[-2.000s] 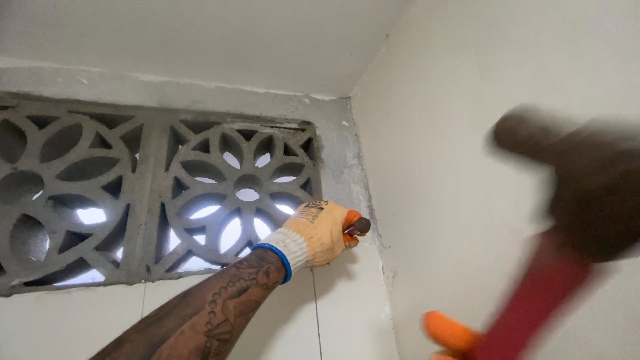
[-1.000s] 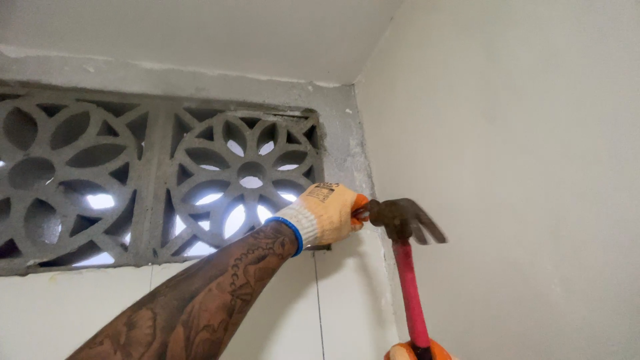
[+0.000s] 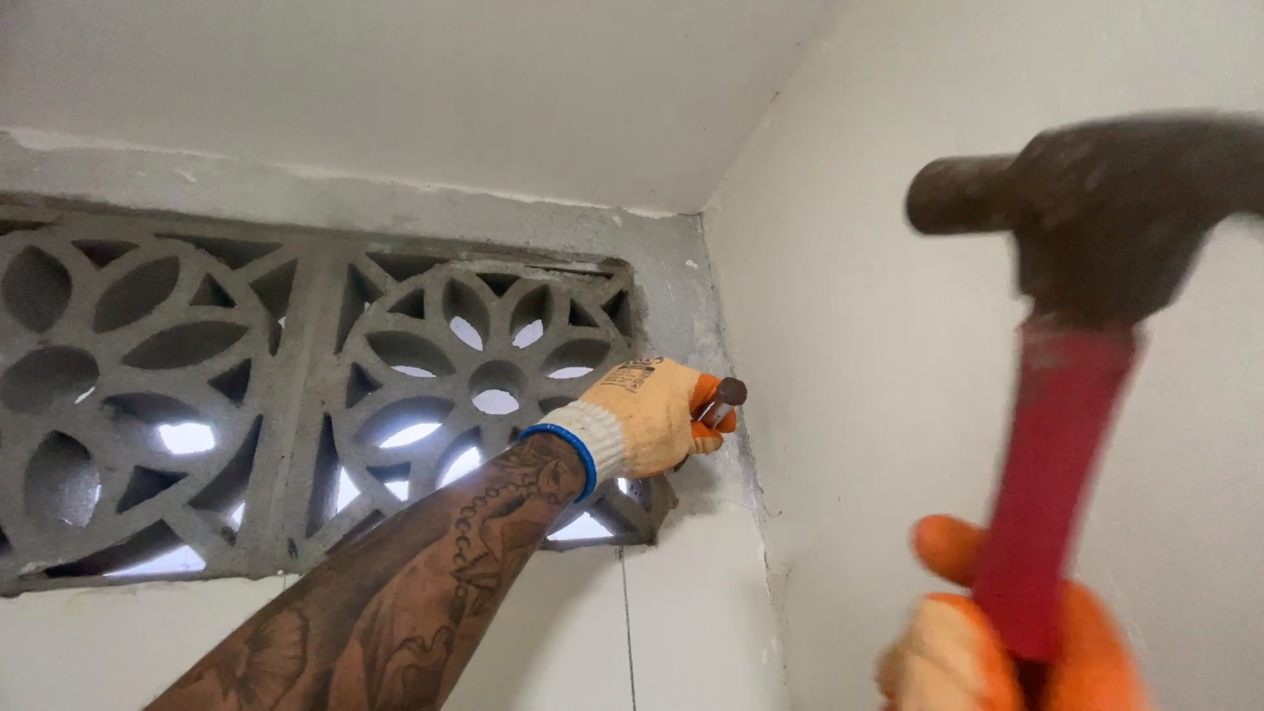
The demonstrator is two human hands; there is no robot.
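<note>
My left hand (image 3: pixel 652 420), in a cream and orange work glove with a blue-edged cuff, grips a metal chisel or punch (image 3: pixel 729 393). Its round, rusty struck end points toward me; the working end is hidden behind the glove. The hand is at the right edge of the concrete ventilation block (image 3: pixel 499 375), by the grey mortar strip. At the lower right, my right hand (image 3: pixel 1007 632), gloved in the same colours, is closed around the red handle of a claw hammer (image 3: pixel 1116 217). The dark hammer head is raised, to the right of the chisel and apart from it, slightly blurred.
Another patterned ventilation block (image 3: pixel 138 365) adjoins on the left. A rough grey cement band (image 3: pixel 681 267) frames the blocks and meets the pale right wall (image 3: pixel 889 395) at the corner. The ceiling (image 3: pixel 415 89) is close above, and pale wall panels (image 3: pixel 583 632) lie below.
One second ago the hammer head was at the chisel's struck end; now it is drawn back to the right and looms nearer. My left hand keeps its hold at the block's edge.
</note>
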